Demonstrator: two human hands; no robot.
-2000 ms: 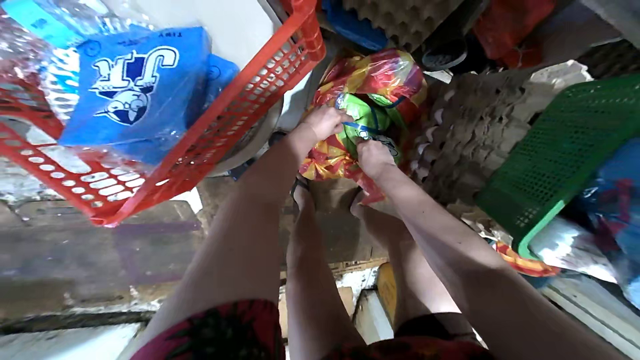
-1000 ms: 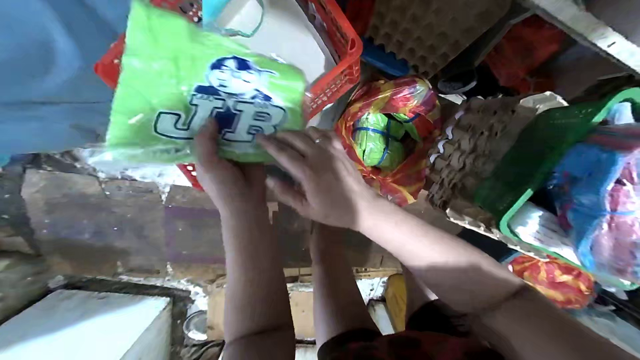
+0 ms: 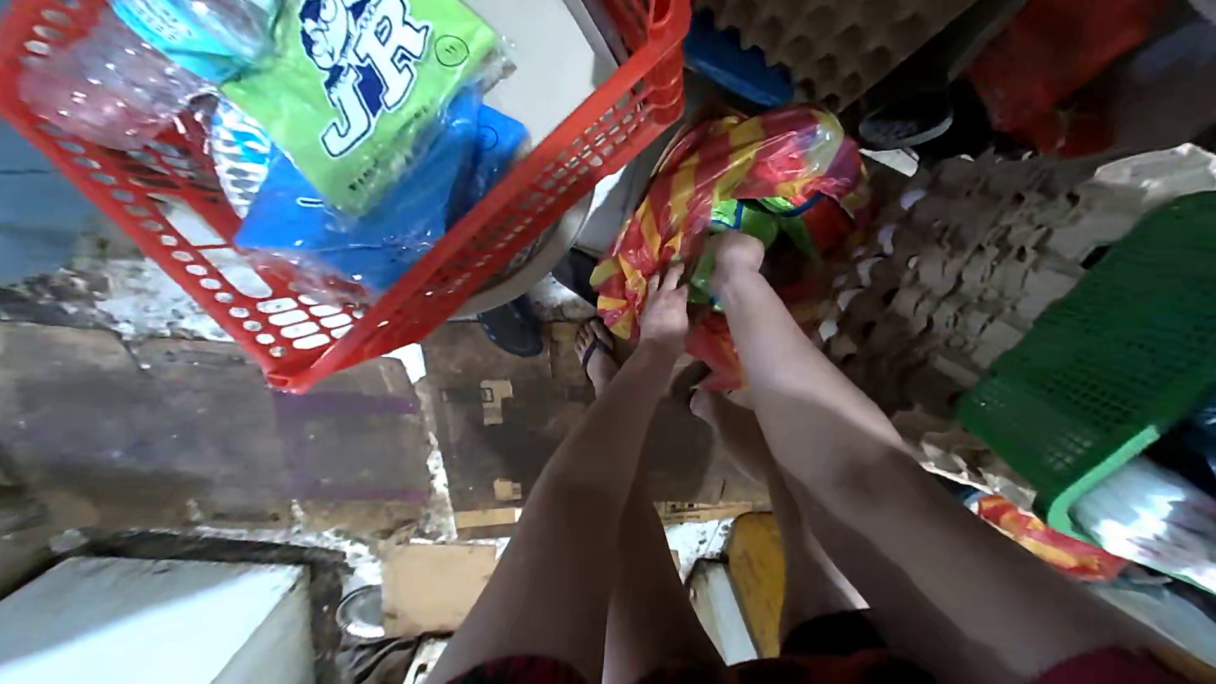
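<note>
A red and yellow striped plastic bag (image 3: 684,190) stands near the middle, with green packed cloth (image 3: 750,220) inside its mouth. My left hand (image 3: 667,309) lies at the bag's near left edge, fingers against the plastic; its grip is unclear. Inside the mouth, my right hand (image 3: 736,258) touches the green cloth, and its fingers are hidden. To the left, a red plastic basket (image 3: 570,157) holds a lime-green printed packet in clear plastic (image 3: 380,85) lying over blue packets (image 3: 380,233).
Molded egg trays (image 3: 912,275) and a green plastic basket (image 3: 1092,351) flank the bag on the right. A blue object (image 3: 736,62) lies beyond it. My feet in flip-flops (image 3: 597,351) are close below. A white block (image 3: 161,617) sits at lower left.
The lime-green packet, in my hands one second ago, now lies on the blue packets in the red basket. Both hands have moved back to the striped bag.
</note>
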